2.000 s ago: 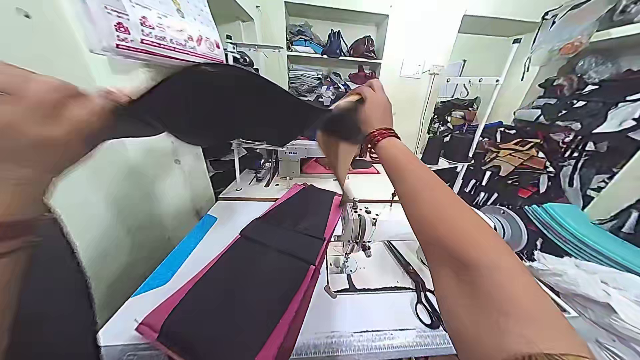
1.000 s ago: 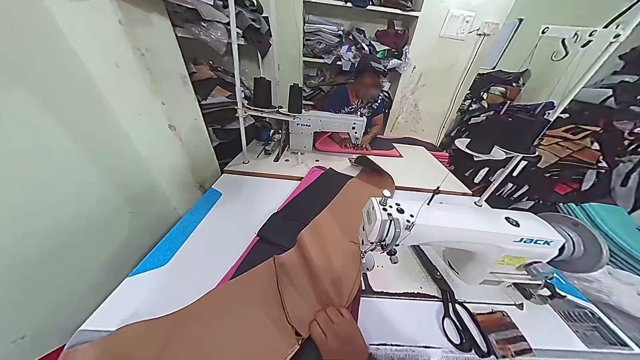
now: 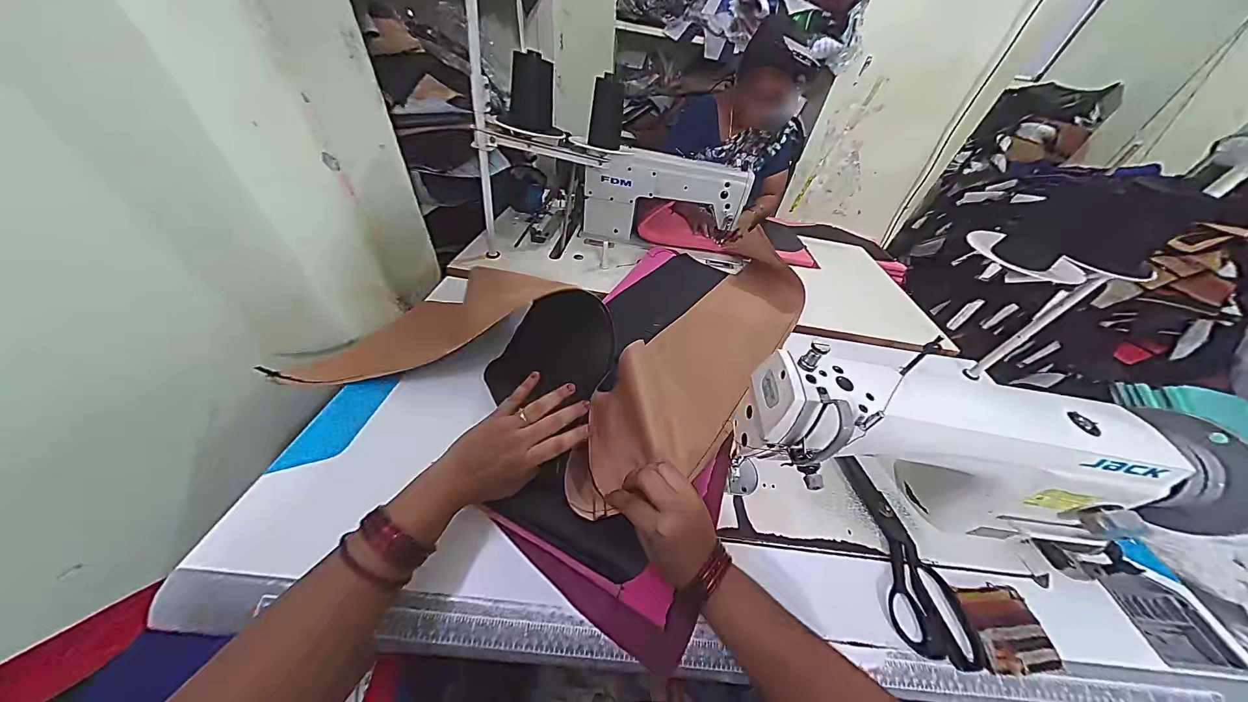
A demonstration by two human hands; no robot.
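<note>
Long panels of tan and black material (image 3: 697, 366) lie loosely folded over a stack of black and magenta pieces (image 3: 639, 595), left of a white Jack sewing machine (image 3: 985, 434). My left hand (image 3: 507, 448) rests with spread fingers on the black face of the material. Near the tan piece's lower end, my right hand (image 3: 663, 507) pinches its edge between thumb and fingers. A tan strip (image 3: 419, 336) curls out to the left, over the table's far side.
Black-handled scissors (image 3: 916, 585) and a striped fabric scrap (image 3: 1009, 629) lie at the right front. Across the table a co-worker (image 3: 741, 127) sews pink material at a second machine (image 3: 668, 195). A blue strip (image 3: 336, 424) lies at the left edge.
The material, held up in the air two seconds ago, now lies on the stack. My left hand has come back into view, on its black part. The view has swung.
</note>
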